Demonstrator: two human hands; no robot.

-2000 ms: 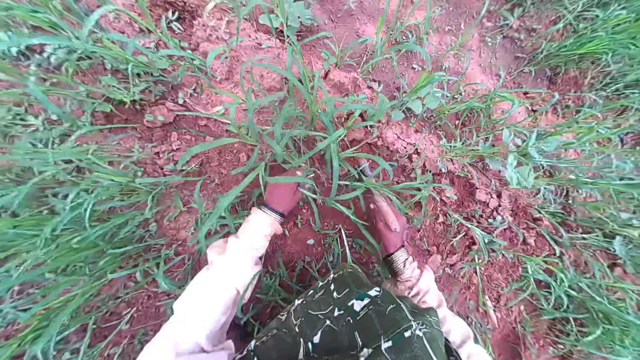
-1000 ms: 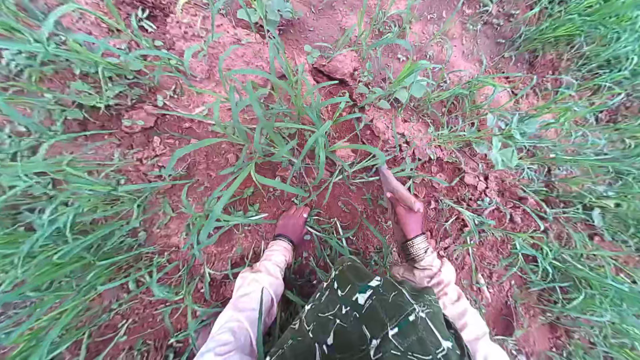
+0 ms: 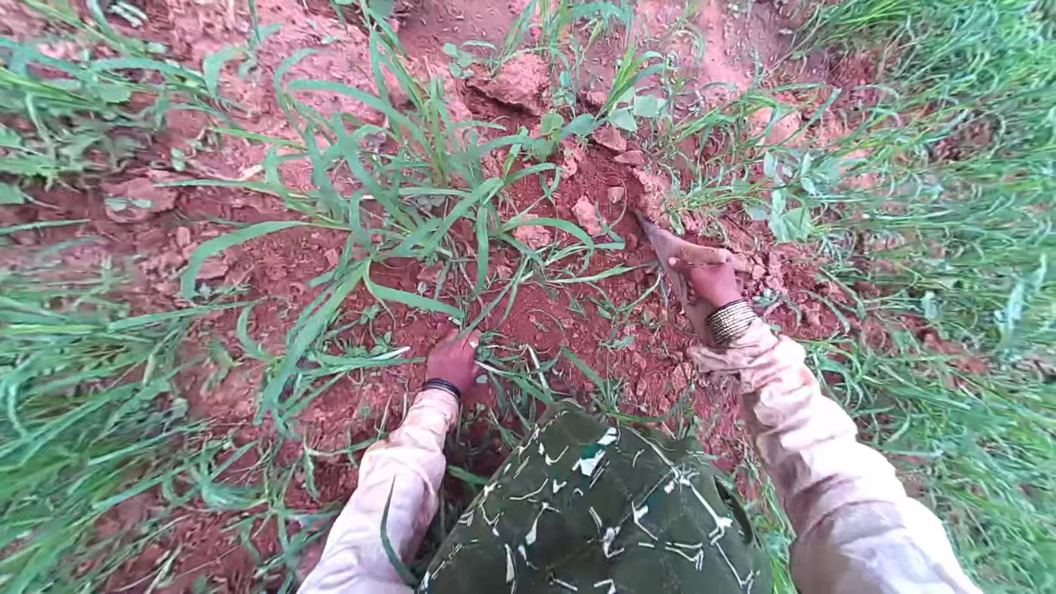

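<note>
My left hand (image 3: 454,361) is low at the centre, fingers curled at the base of some grass blades; whether it grips them is hard to tell. Just above it grows a clump of broad-bladed grass (image 3: 445,198) in reddish soil. My right hand (image 3: 711,276) is closed around a hand tool (image 3: 672,268), which has a wooden handle and a dark, pointed metal blade. The blade's tip points up and left, close to the loose soil right of the clump. Its exact kind cannot be told. Uprooted-looking blades lie between my hands.
Dense grass (image 3: 973,330) stands along the right side, and more grass (image 3: 74,396) along the left. Clods of red soil (image 3: 516,82) lie beyond the clump, with small broad-leaved plants (image 3: 788,214) at the upper right. Dark green patterned cloth (image 3: 594,511) covers my lap.
My left hand has moved back toward my lap from within the clump. My right hand, with the tool, has moved out to the right of the grass.
</note>
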